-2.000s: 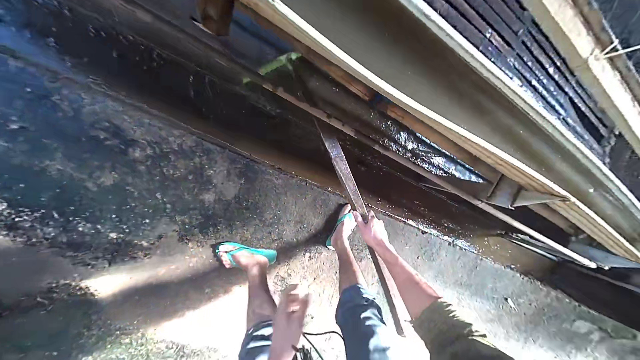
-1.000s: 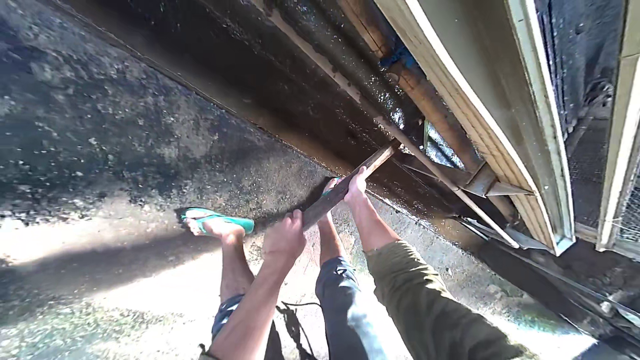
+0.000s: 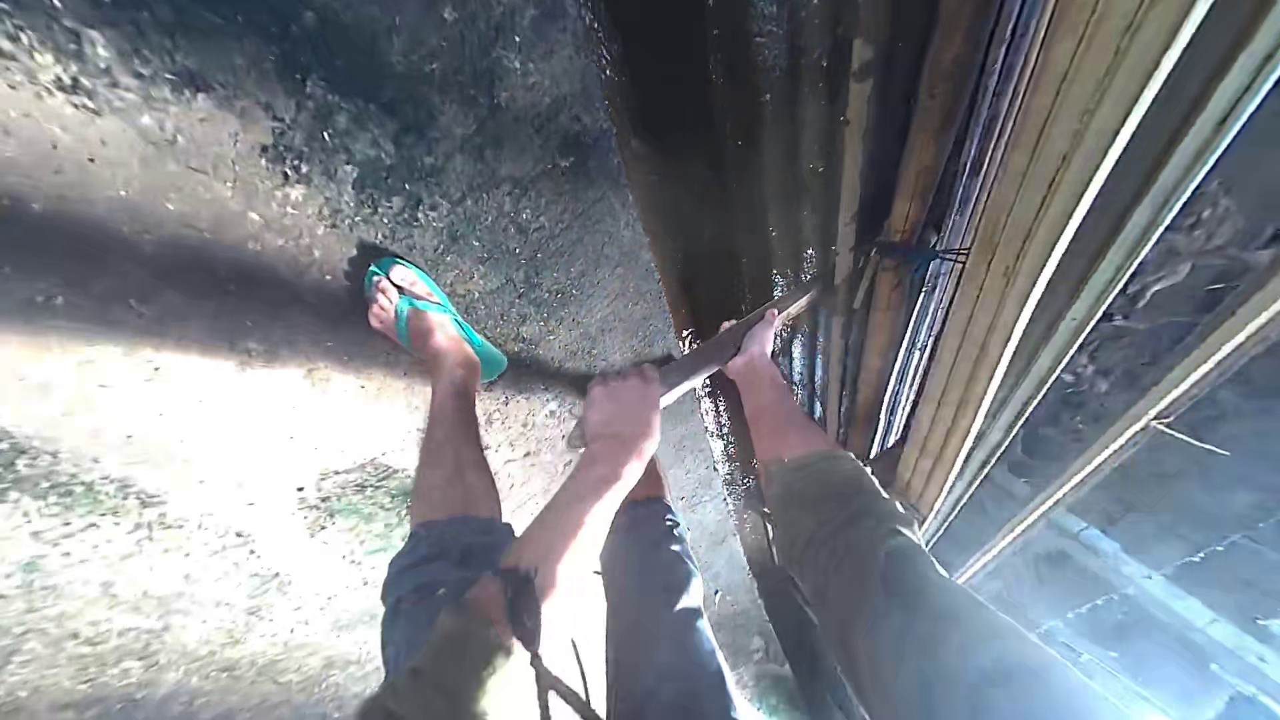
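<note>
My left hand is closed around the near end of a wooden handle or bar. Farther along the same bar, my right hand grips it with the thumb along its top. The bar slants up to the right, and its far end is over the dark wet channel, close to the wooden poles. Whatever is at that far end cannot be made out. Below my hands one foot in a green flip-flop stands on the concrete floor; the other foot is mostly hidden behind my left hand and the bar.
Bamboo or wooden poles tied with dark cord run along the right, beside long wooden boards. Another board lies farther right over blocks. Rough concrete floor spreads to the left, in shade and strong sun. A thin cord hangs near my left forearm.
My left hand, off the bar two seconds ago, has taken hold of it. The bar has swung from steep to slanting right. The view has turned.
</note>
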